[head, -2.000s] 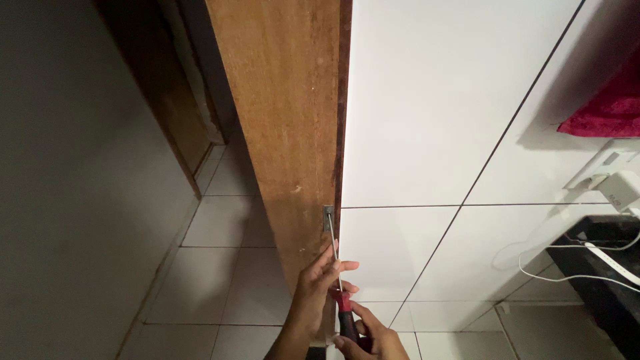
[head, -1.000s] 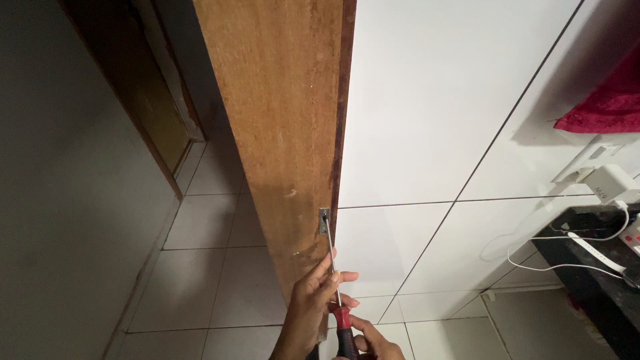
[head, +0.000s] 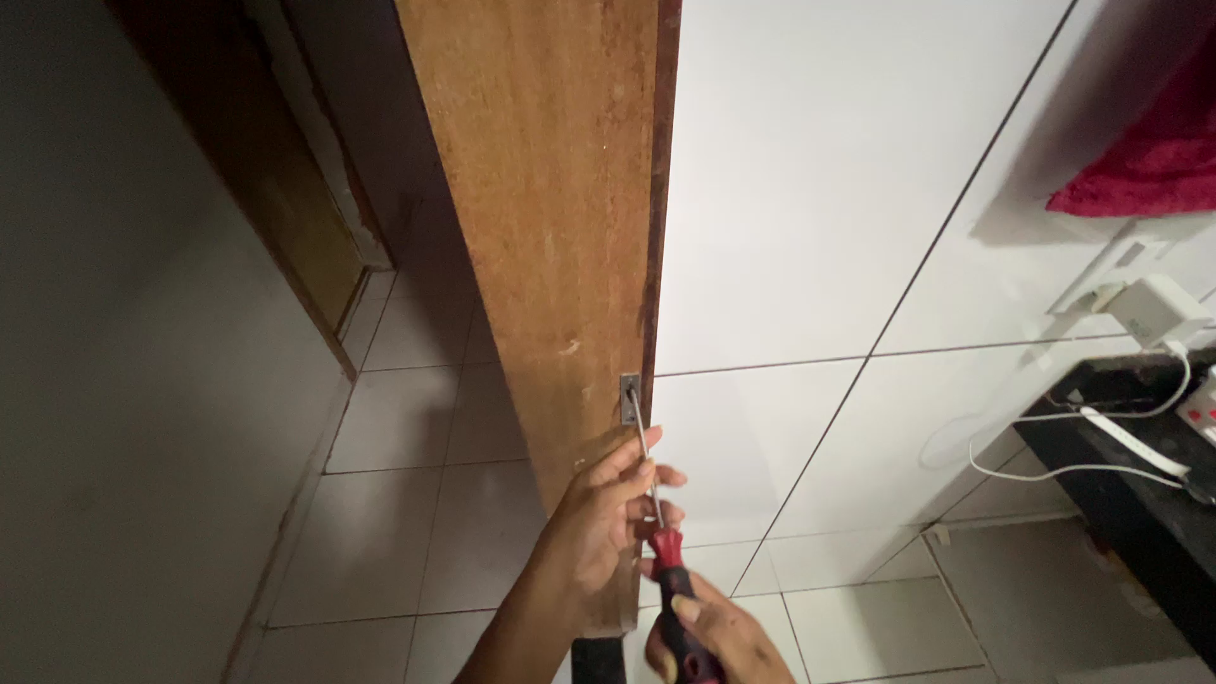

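A small metal strike plate [head: 629,399] is set in the wooden door frame [head: 560,209], close to its right edge. The tip of a screwdriver [head: 669,560] with a red and black handle meets the plate; its exact seat is too small to tell. My right hand [head: 727,632] is wrapped around the handle at the bottom. Just below the plate, my left hand [head: 613,503] holds the metal shaft between thumb and fingers, its wrist in front of the lower door frame.
White wall tiles [head: 779,209] adjoin the frame. At right are a red towel [head: 1149,171], a white plug adapter [head: 1154,309] in a wall socket, white cables [head: 1130,442] and a black countertop [head: 1130,513]. A grey wall [head: 142,332] and tiled floor [head: 380,532] lie left.
Both hands stay on the screwdriver, its tip still at the plate. The fingers of my right hand have shifted a little on the handle.
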